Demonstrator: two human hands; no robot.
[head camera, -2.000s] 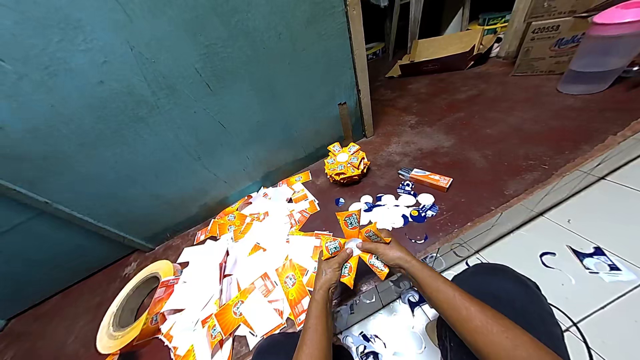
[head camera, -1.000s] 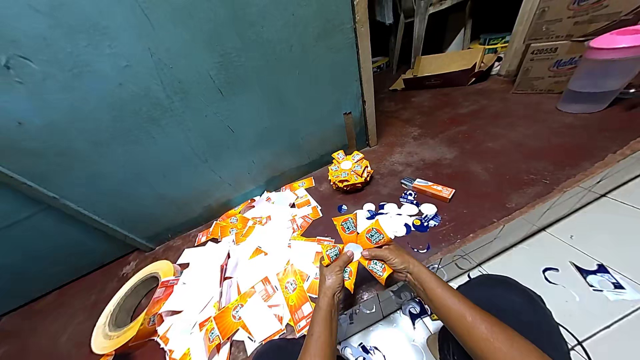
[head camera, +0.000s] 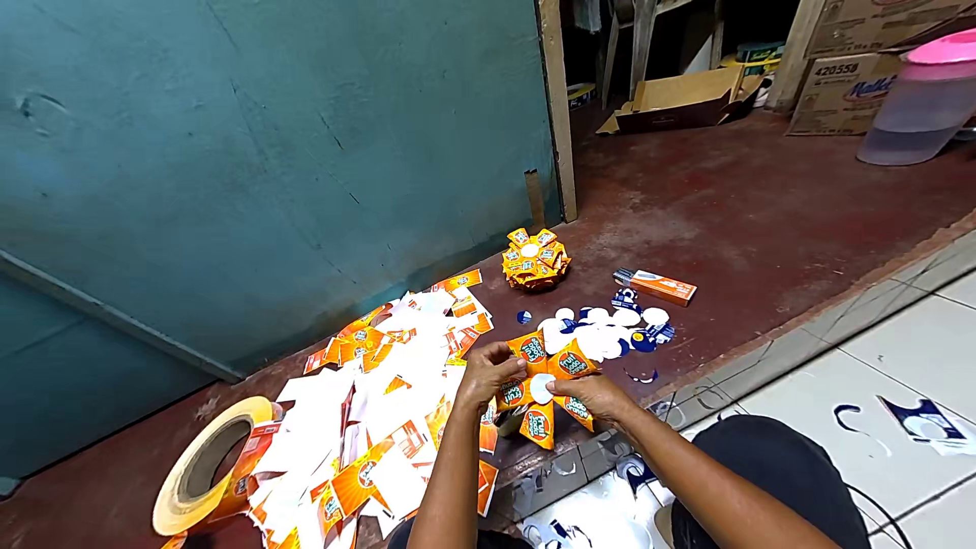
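Note:
An orange paper flower (head camera: 538, 428) with several printed petals and a white round centre is held up between my hands. My right hand (head camera: 598, 396) grips it with the thumb on the white disc. My left hand (head camera: 490, 375) is at its upper left petals, fingers bent and thumb near the petal edge; whether it pinches a petal is hard to tell. Beyond stands a stack of similar orange flowers (head camera: 536, 261). White and blue paper discs (head camera: 602, 335) lie scattered behind the held flower. To the left spreads a pile of cut orange and white paper pieces (head camera: 381, 412).
A large roll of printed strip (head camera: 213, 465) stands at the lower left. An orange and white small box (head camera: 663, 287) lies beyond the discs. Paper scraps (head camera: 923, 423) litter the white tiles at right. A pink-lidded jug (head camera: 923, 107) and cardboard boxes (head camera: 846, 95) stand farther back.
My left hand has shifted from the flower's lower left side up toward its upper left petals. My right hand still holds the flower.

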